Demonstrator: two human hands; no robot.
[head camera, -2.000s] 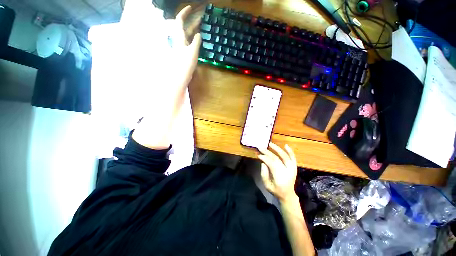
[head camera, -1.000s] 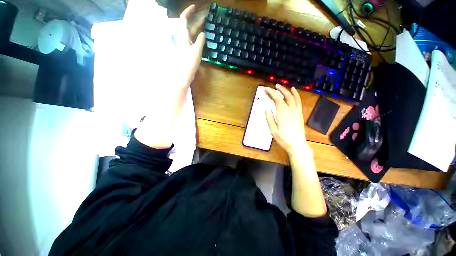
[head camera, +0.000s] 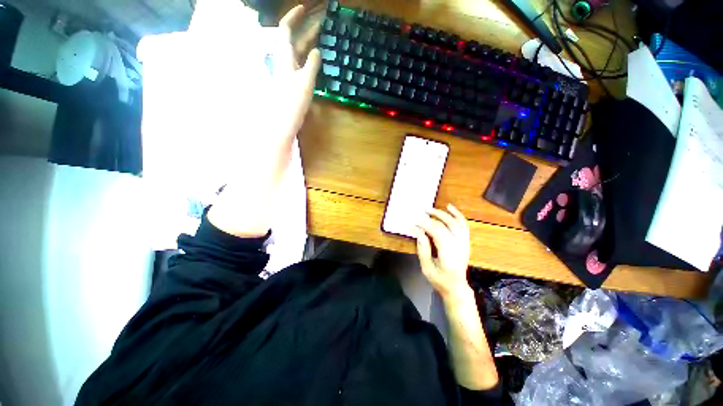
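A smartphone (head camera: 414, 184) with a bright white screen lies face up on the wooden desk in front of the keyboard. My right hand (head camera: 445, 246) is at the phone's lower right corner, fingers slightly apart and holding nothing. The backlit black keyboard (head camera: 444, 83) lies behind the phone. My left hand (head camera: 297, 79) rests at the keyboard's left end, over overexposed white paper sheets (head camera: 190, 103), with fingers apart and nothing seen in it. Glare washes out part of that hand.
A small black flat item (head camera: 510, 181) lies right of the phone. A black mouse (head camera: 585, 222) sits on a black pad (head camera: 547, 208) with pink prints. Written sheets (head camera: 694, 182) lie at far right. Cables (head camera: 591, 49) tangle behind the keyboard. Clear plastic bags (head camera: 626, 349) are below the desk edge.
My right hand moved onto the phone's upper screen, then back down toward me to its lower right corner. The phone's screen now looks plainer. My left hand stayed in about the same place.
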